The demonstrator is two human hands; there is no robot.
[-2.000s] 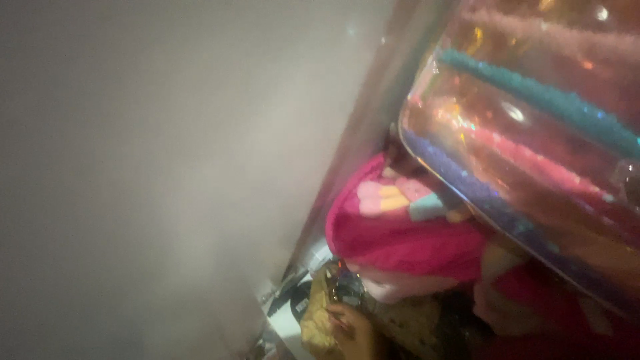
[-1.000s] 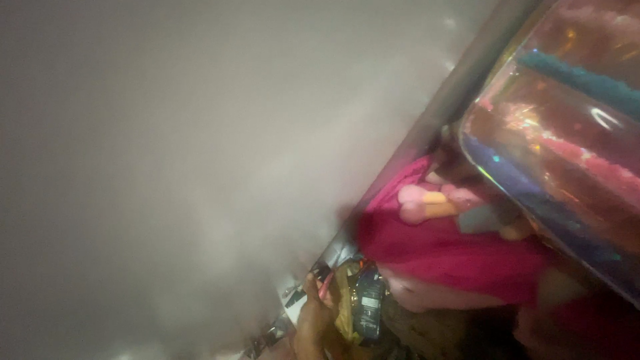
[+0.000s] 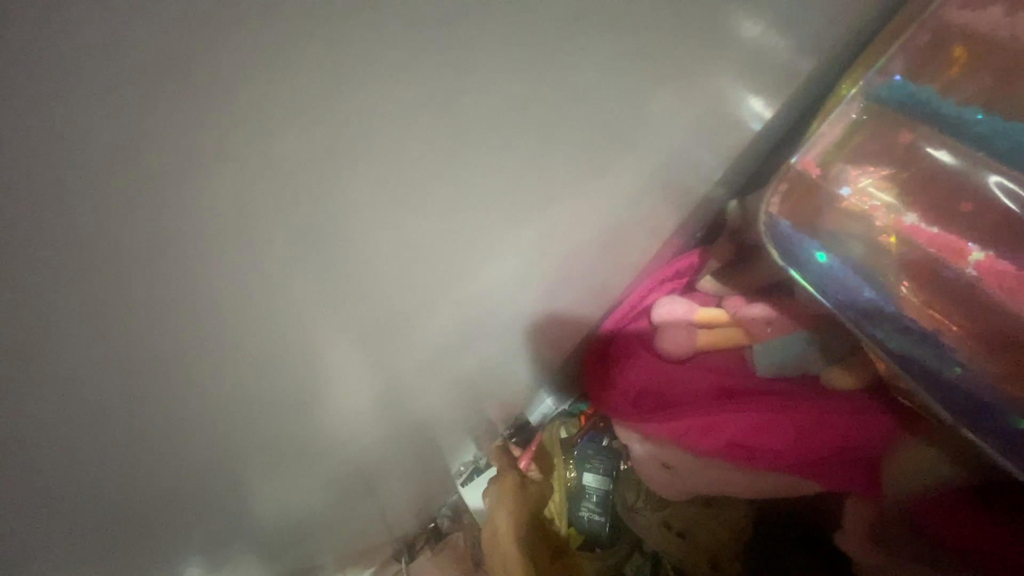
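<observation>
One bare hand [image 3: 512,496], which looks like my left, reaches up from the bottom edge. Its fingertips are at a slim pinkish-red object [image 3: 530,451]; blur hides whether they grip it. Just right of the hand lie a yellowish crinkled wrapper [image 3: 555,472] and a dark packet with a pale label [image 3: 594,492]. Bright magenta fabric [image 3: 720,400] with a pink, yellow and blue figure [image 3: 720,328] lies above them. A shiny clear plastic case or pouch [image 3: 920,240] with glittery blue, pink and teal bands fills the upper right. My other hand is out of view.
A large, blurred grey surface [image 3: 280,240] takes up the left and middle, bounded by a dark slanting edge [image 3: 768,144]. Small mixed items [image 3: 476,468], some white and some black, crowd the space left of the hand. Pinkish spotted material [image 3: 704,464] lies below the magenta fabric.
The hand has moved left, from below the dark packet to its left side. The view has shifted, so the magenta fabric and the glittery plastic appear farther right.
</observation>
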